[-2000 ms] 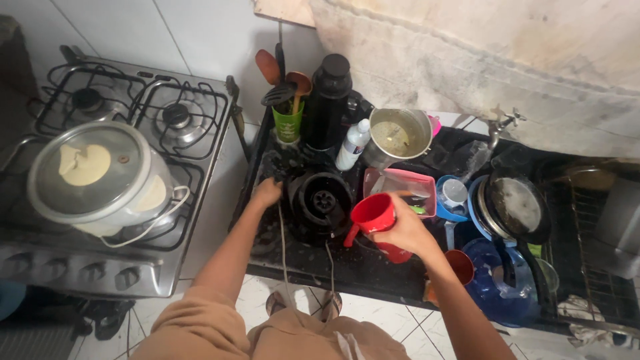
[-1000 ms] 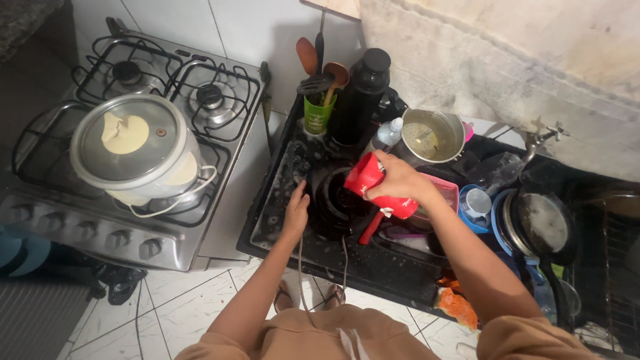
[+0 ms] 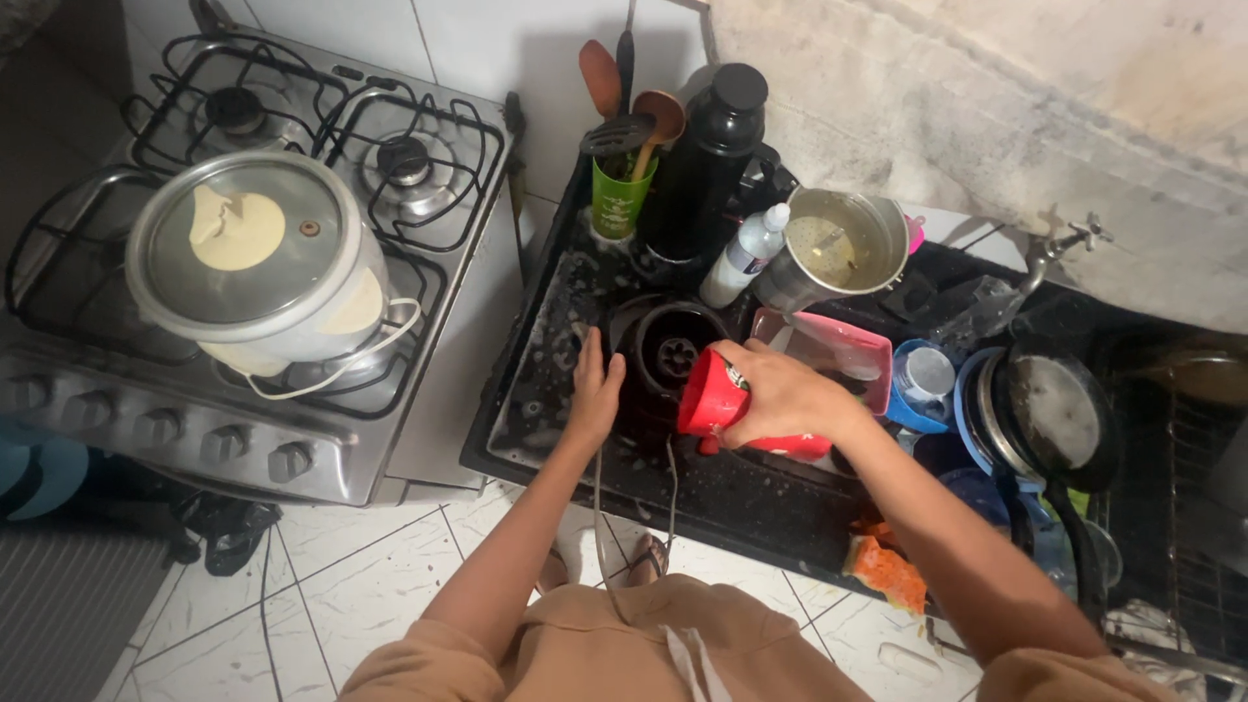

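My right hand [image 3: 795, 395] is closed round a red plastic cup [image 3: 715, 393], tipped on its side just right of a round black vessel [image 3: 680, 351] with a ridged bottom. More red plastic with white marks shows below my palm; whether it is part of the same cup I cannot tell. My left hand [image 3: 593, 390], fingers apart and holding nothing, is at the left side of the black vessel. Behind the vessel are a clear plastic bottle [image 3: 746, 255] and a metal pot [image 3: 846, 244] with some liquid in it.
A black thermos [image 3: 704, 171] and a green utensil cup [image 3: 620, 203] stand at the back. To the right are a pink container [image 3: 882, 366], a blue cup, stacked pans [image 3: 1058, 414] and a faucet [image 3: 1058, 244]. Left is a stove with a lidded white pot [image 3: 258, 263].
My right hand has tipped the red cup, held more upright two seconds ago, and brought it closer to the black vessel. The view has shifted.
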